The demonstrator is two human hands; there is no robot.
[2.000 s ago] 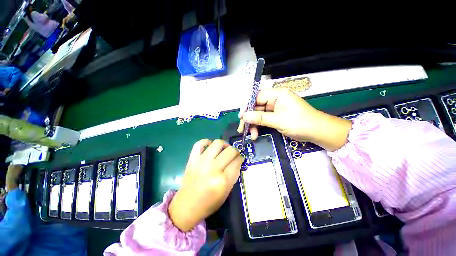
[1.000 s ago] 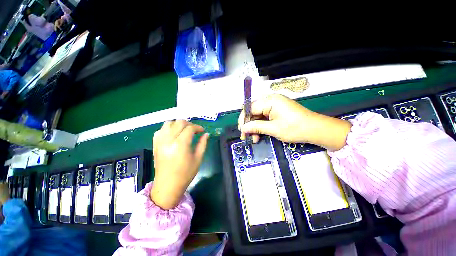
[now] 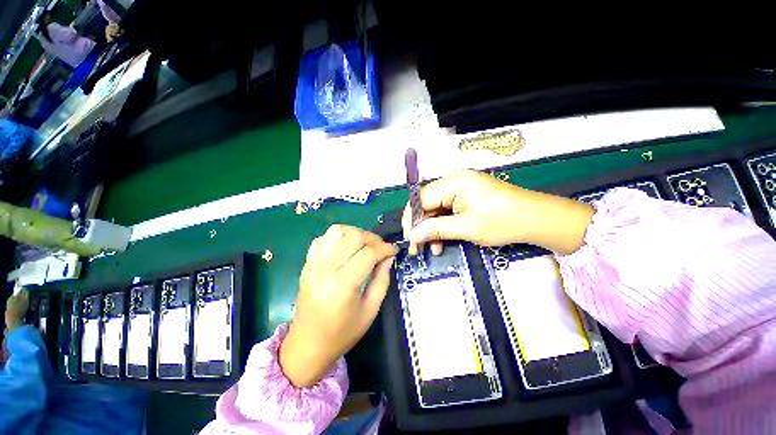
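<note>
A phone rear housing [image 3: 447, 327] with a white panel and a black camera end lies in a pocket of the black foam tray [image 3: 476, 416]. My right hand [image 3: 468, 210] holds the tweezers [image 3: 413, 180] like a pen, upright over the camera end, their tip hidden by fingers. My left hand [image 3: 340, 293] is at the left edge of the same camera end, thumb and forefinger nearly together; whether they pinch something is too small to tell. Camera rings [image 3: 408, 284] show just below the fingers. Another housing [image 3: 544, 319] with yellow edge strips lies to the right.
A second foam tray [image 3: 242, 319] with a row of housings lies at left. A blue bin [image 3: 338, 89] with a clear bag stands on white paper [image 3: 340, 161]. A gold heap [image 3: 493, 142] lies on the white strip [image 3: 613, 132]. Small loose rings dot the green mat. A blue-sleeved arm [image 3: 25, 348] is far left.
My left hand moved away from the housing to the left, then came back to its camera end. My right hand stayed near it while the tweezers' top end tilted and lowered.
</note>
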